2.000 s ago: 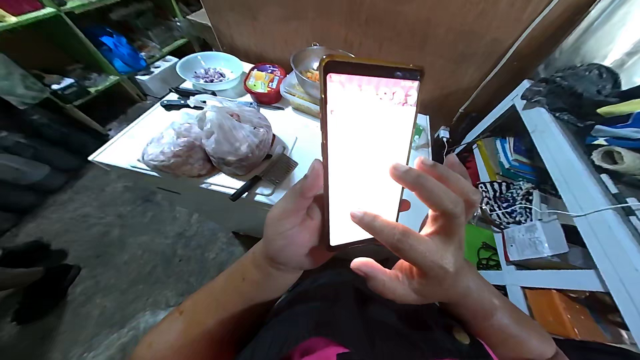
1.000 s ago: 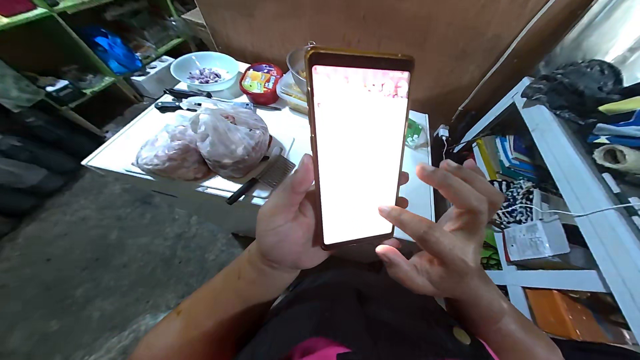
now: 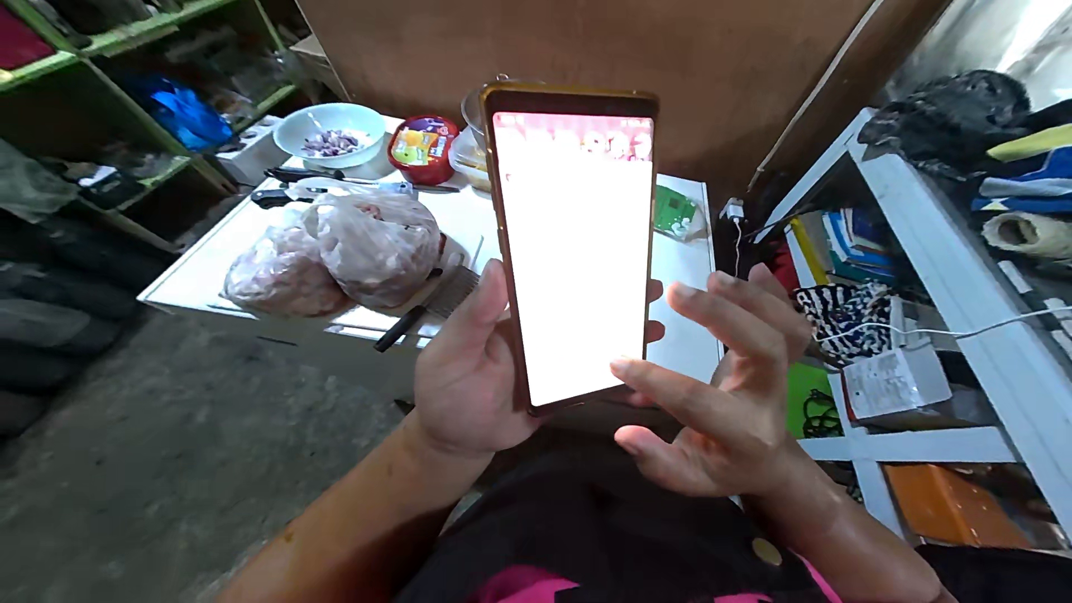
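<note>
My left hand point(image 3: 473, 377) is closed around a smartphone point(image 3: 578, 260) in a brown case, held upright with its bright, washed-out screen facing me. Fingertips of that hand show at the phone's right edge. My right hand point(image 3: 724, 385) has its fingers spread and holds nothing; its index fingertip is at the lower right of the screen. Behind the phone, on a white table point(image 3: 687, 268), lie two plastic bags of what looks like raw meat point(image 3: 377, 243) point(image 3: 280, 268). A black-handled tool with a wide metal blade point(image 3: 431, 306) lies beside them, partly behind my left hand.
At the table's back stand a bowl of chopped purple onion point(image 3: 331, 138), a red container point(image 3: 423, 151), black-handled utensils point(image 3: 306, 174) and a green packet point(image 3: 674, 211). Green shelving point(image 3: 126, 92) rises at left. A white shelf frame point(image 3: 938, 243) with books and a cable is at right.
My right index fingertip has moved right from the lower left part of the screen to its lower right edge. My left hand keeps hold of the phone.
</note>
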